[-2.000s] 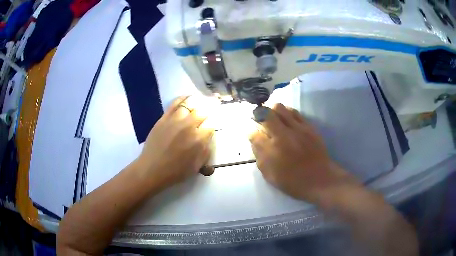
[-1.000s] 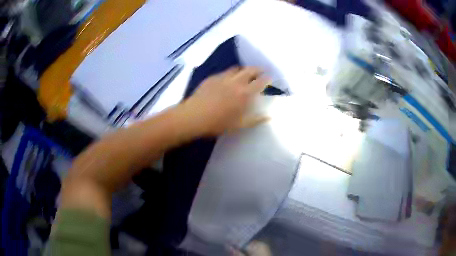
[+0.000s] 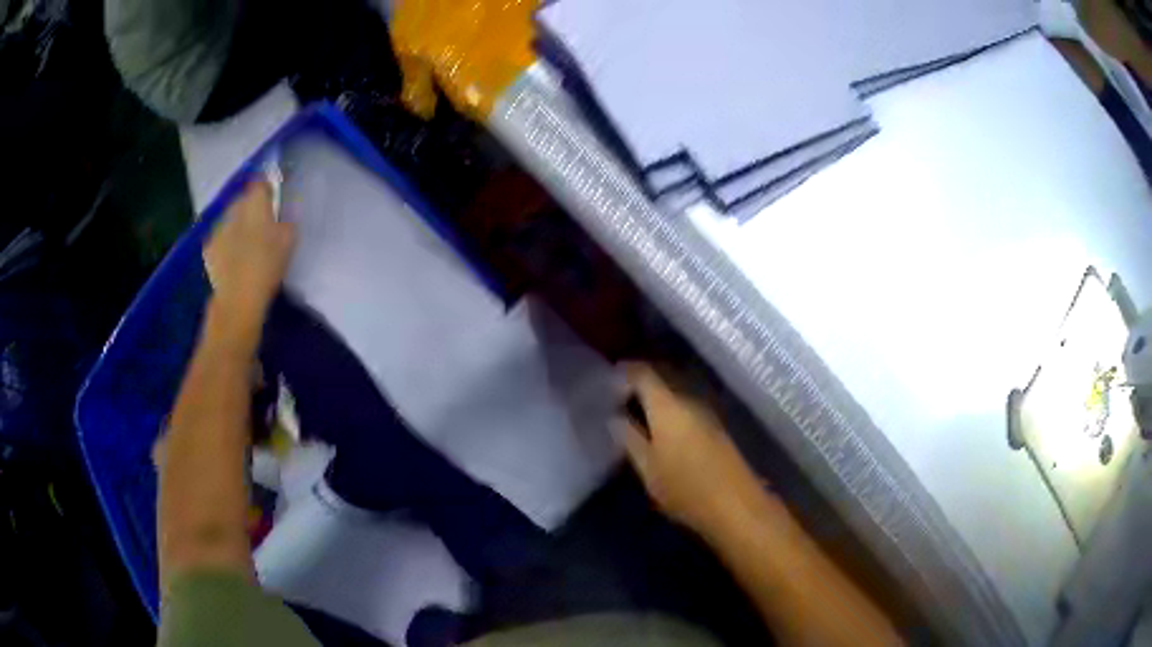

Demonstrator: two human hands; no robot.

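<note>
A long panel, pale side up with navy beneath, [image 3: 417, 341] is stretched over the blue plastic basket [image 3: 104, 367]. My left hand [image 3: 250, 247] grips its far end near the basket's upper rim. My right hand [image 3: 670, 442] pinches its near end beside the table's front edge. Another pale piece [image 3: 360, 556] and navy cloth lie lower in the basket. The fingertips of both hands are partly blurred.
The white table [image 3: 935, 240] with a ruled strip [image 3: 708, 303] along its edge is at right. A panel stack [image 3: 733, 76] lies at its far end, by orange-yellow plastic wrap [image 3: 468, 51]. The lit needle plate [image 3: 1074, 392] is at far right.
The view has swung left from the machine to the basket. The panel has moved off the table and over the basket. My right hand has come into clear view, holding the panel's near end.
</note>
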